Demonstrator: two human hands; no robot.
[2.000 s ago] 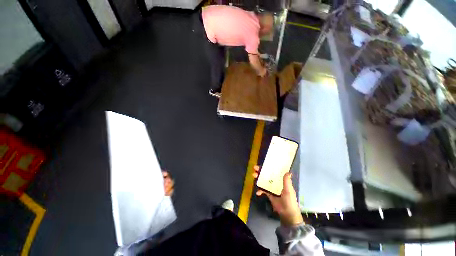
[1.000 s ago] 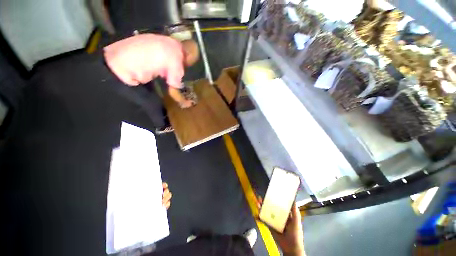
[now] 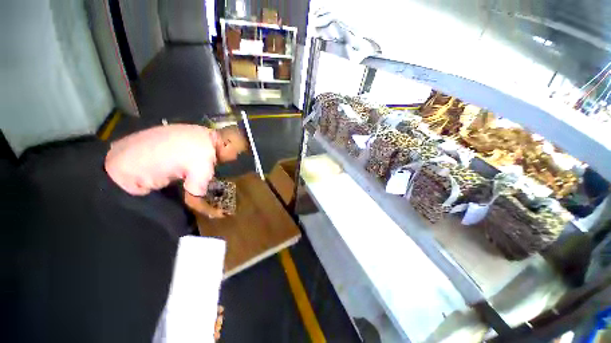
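White production sheets point(image 3: 195, 288) are at the bottom left of the view, more than one sheet together. My left hand point(image 3: 219, 323) holds them at their right edge; only a few fingertips show beside the paper. The print on the sheets cannot be read. My right hand and the smartphone are not in view. Tied leopard-print bundles point(image 3: 435, 194) stand in a row on the rack shelf at the right, with white bundle tags point(image 3: 398, 181) hanging at their front.
A person in a pink shirt point(image 3: 164, 157) bends over the flatbed trolley point(image 3: 258, 224), hands on a leopard-print bundle point(image 3: 222, 194). A grey rack trolley point(image 3: 462, 268) fills the right. Brown part piles point(image 3: 499, 141) lie behind. A shelf with boxes point(image 3: 260, 60) stands far off.
The view has tilted up and shows more of the rack. My right hand and the phone have left the picture. The sheets sit lower. The person and trolley appear lower.
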